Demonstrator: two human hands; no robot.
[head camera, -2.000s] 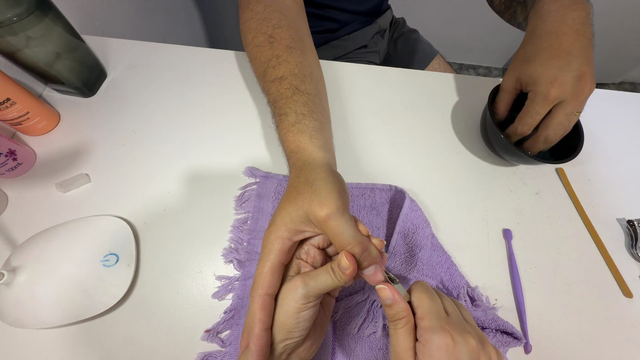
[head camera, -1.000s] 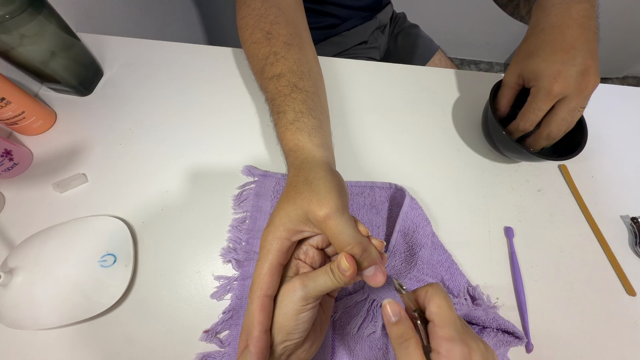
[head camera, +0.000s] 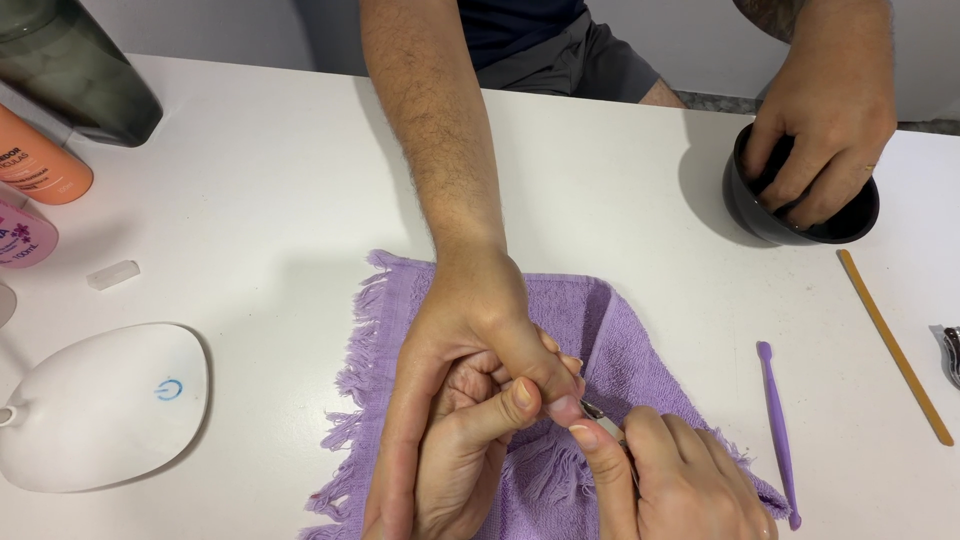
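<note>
My left hand (head camera: 480, 427) is closed around the thumb and palm of the other person's hand (head camera: 480, 315), above a purple fringed towel (head camera: 645, 345). In my right hand (head camera: 675, 472) I hold metal cuticle nippers (head camera: 611, 429), their tip at the side of that thumb's nail. My fingers hide most of the nippers' handles. At the upper right, the person's other hand (head camera: 832, 112) rests with its fingertips inside a black bowl (head camera: 757, 214).
Right of the towel lie a purple cuticle pusher (head camera: 776, 435), a nail file (head camera: 896, 349) and a dark metallic object (head camera: 952, 356). At the left are a white device base (head camera: 105, 405), a small translucent block (head camera: 113, 274), an orange bottle (head camera: 45, 165), a pink bottle (head camera: 26, 236) and a dark container (head camera: 82, 75).
One second ago the nippers were slightly away from the thumb; now their tip is at its nail edge. My left hand keeps its hold, and the person's other hand stays in the bowl.
</note>
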